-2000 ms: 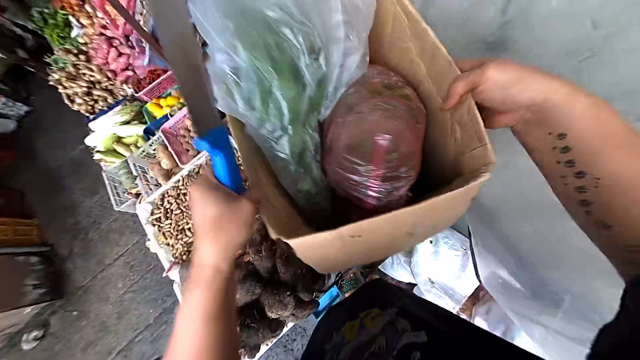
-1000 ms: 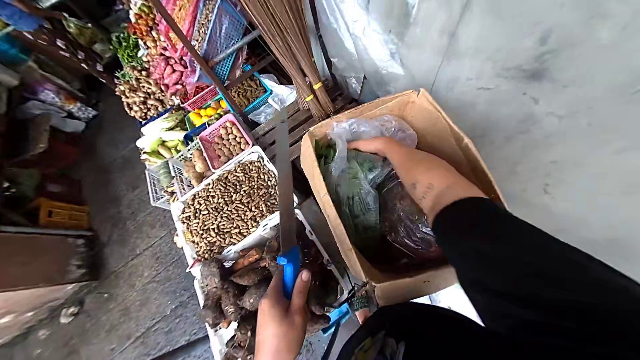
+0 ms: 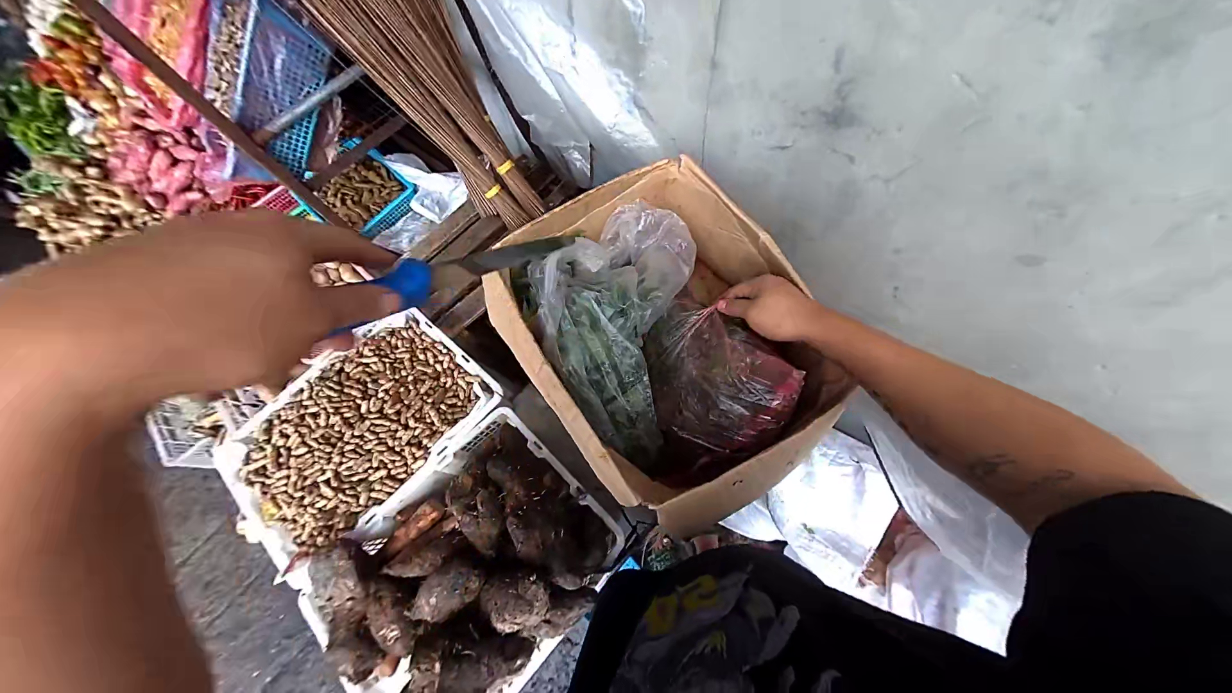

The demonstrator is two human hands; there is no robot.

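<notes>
My left hand (image 3: 241,298) grips the blue handle of a knife (image 3: 520,252), whose blade reaches over the left rim of an open cardboard box (image 3: 568,404). Inside the box, a clear plastic bag of green leafy vegetables (image 3: 602,337) lies on the left. To its right is a dark red bundle in clear plastic (image 3: 722,385); what it contains cannot be told. My right hand (image 3: 775,308) pinches the plastic at the top of this bundle.
A white crate of peanuts (image 3: 361,423) and a crate of brown tubers (image 3: 510,549) stand left of the box. Stick brooms (image 3: 433,106) lean behind it. A grey wall (image 3: 982,192) rises at the right. Ginger (image 3: 91,207) and other produce lie at the upper left.
My right hand has moved from the leafy vegetables' bag to the red bundle's plastic. The knife, upright before, now lies across the box's left rim.
</notes>
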